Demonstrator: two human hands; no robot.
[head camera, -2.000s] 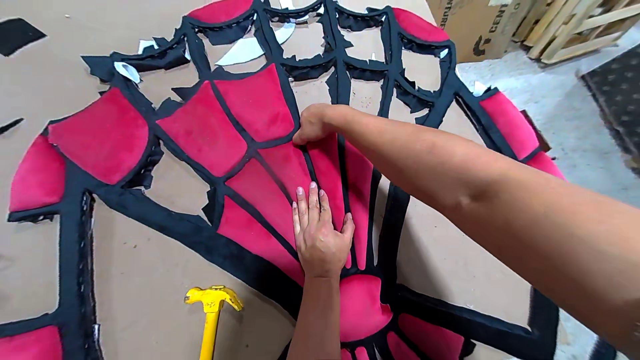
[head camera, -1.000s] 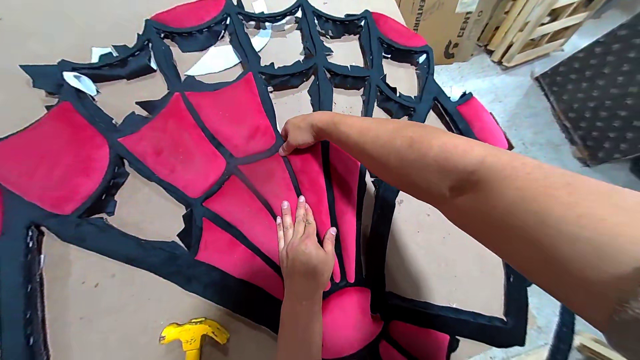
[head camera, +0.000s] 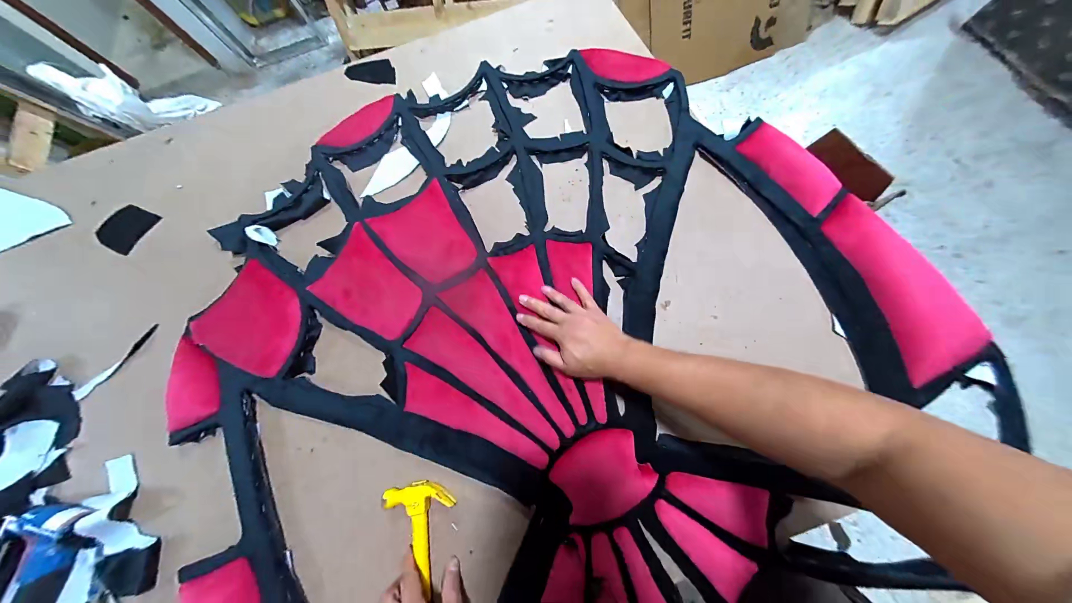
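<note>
A large black-covered web-shaped frame (head camera: 649, 276) fills the middle of the view, several of its openings filled with pink-red fabric panels (head camera: 423, 230). My right hand (head camera: 578, 331) lies flat with fingers spread on the narrow upper-middle panels, holding nothing. At the bottom edge, the fingertips of my left hand (head camera: 427, 586) are on both sides of the handle of a yellow claw hammer (head camera: 419, 511); a gap shows on the thumb side and the palm is out of view. The hammer lies on the tan work surface (head camera: 352, 502). Ragged black fabric edges (head camera: 490, 159) line the unfilled openings.
Black and white scraps (head camera: 109, 536) are heaped at lower left, beside a blue item. Black fabric pieces (head camera: 127, 229) and a white piece (head camera: 29, 219) lie on the surface at left. A cardboard box (head camera: 712, 38) stands behind. The frame's right side overhangs the pale floor (head camera: 963, 193).
My left hand has left the lower narrow panels and is at the hammer handle. My right hand, earlier curled at a panel's upper corner, is flat on the narrow panels. The view has shifted.
</note>
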